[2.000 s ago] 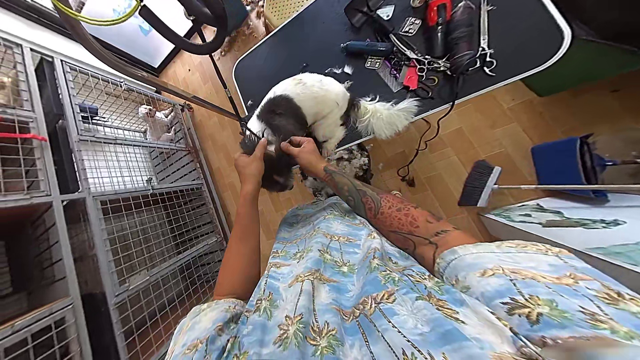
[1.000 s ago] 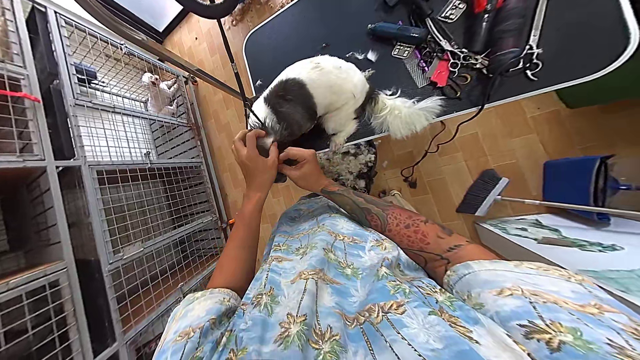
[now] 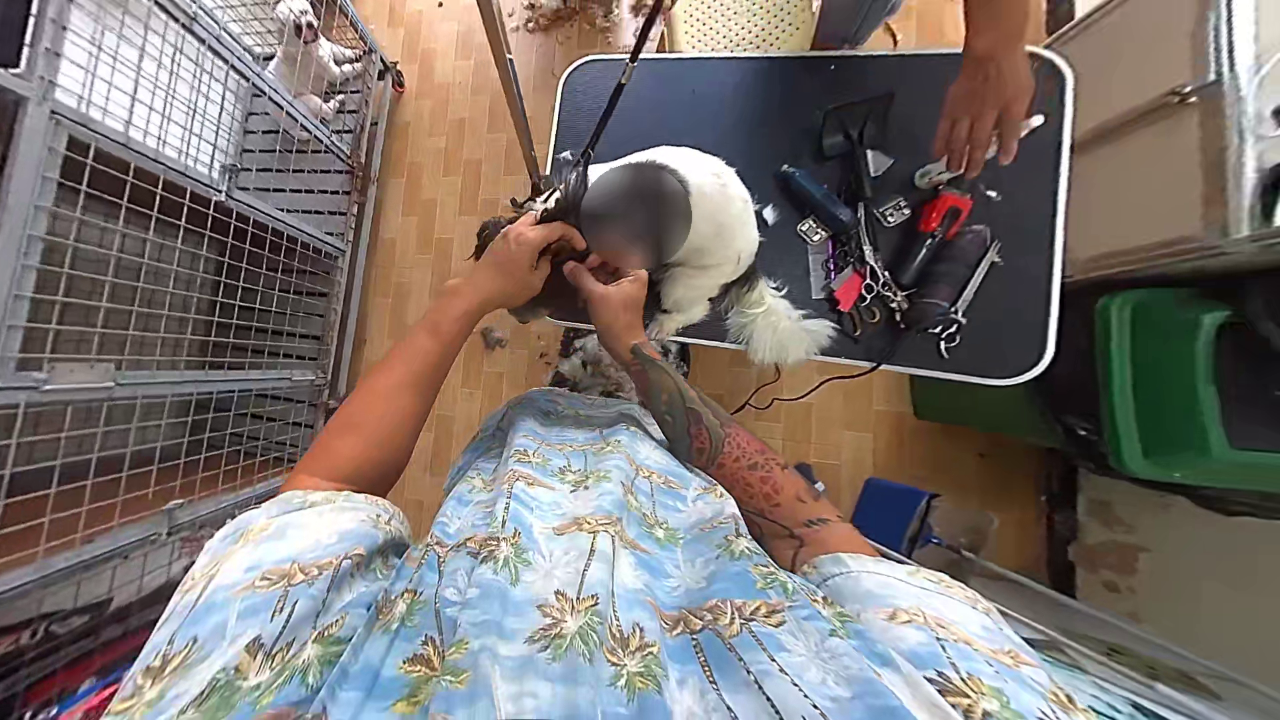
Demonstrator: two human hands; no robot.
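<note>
A black-and-white dog [image 3: 722,215] sits at the left end of a dark grooming table [image 3: 1000,340], its pale tail toward the tools. A dark strap [image 3: 615,105] runs up from near its head. My left hand [image 3: 520,262] is at the dog's head, fingers bent in the dark fur. Close beside it, my right hand [image 3: 612,298] touches the head with thumb and fingers pinched together. A blurred patch covers part of the dog, and whether the fingertips hold anything is hidden.
Corded clippers [image 3: 815,198], grooming scissors [image 3: 872,275] and a red-and-black tool [image 3: 940,218] lie on the table. Another person's hand [image 3: 985,105] is over its far right. Wire cages [image 3: 170,260] line the left, one holding a white dog [image 3: 308,62]. Green bins stand right.
The view has swung toward the table's right side. Another person's hand has come into view over the tools. My hands stay close together at the dog's head.
</note>
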